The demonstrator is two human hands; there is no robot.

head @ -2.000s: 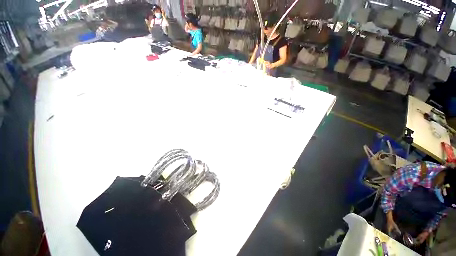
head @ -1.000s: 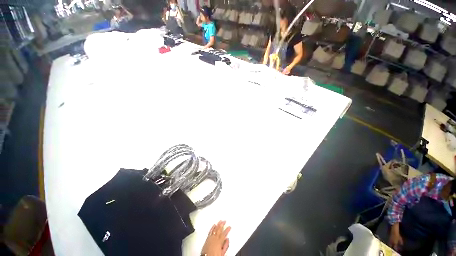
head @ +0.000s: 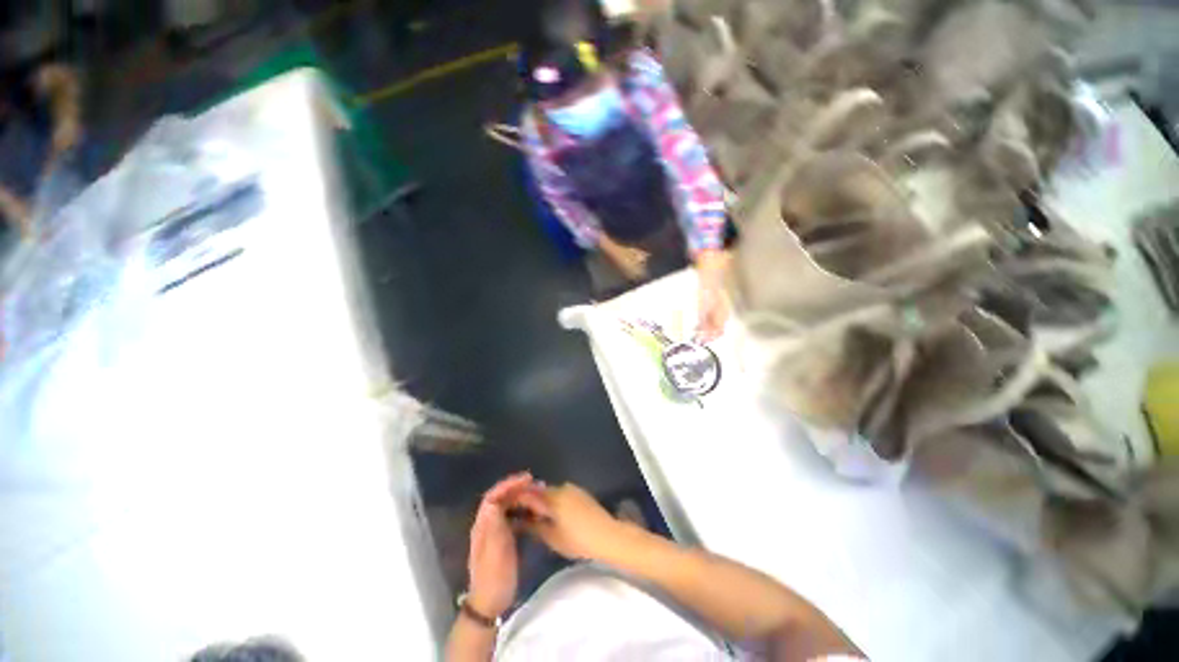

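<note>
My left hand [head: 494, 550], with a band at the wrist, is raised at the bottom centre, over the gap between two white tables. My right hand [head: 575, 520] meets it, the fingers touching or overlapping. Blur hides whether anything is between them. A small part of the grey wrapped handle loops [head: 246, 651] shows at the bottom left edge. The rest of the black bag is out of view.
The left white table [head: 194, 491] bears clear film and dark strips. The right white table [head: 776, 517] bears a heap of brown bags [head: 840, 259] and a round item [head: 692, 370] beside something green. A masked person [head: 621, 168] in plaid sleeves is at its far end.
The view has swung right, from the black bag to the aisle and brown bags. One hand was low beside the bag; now both hands are up and together.
</note>
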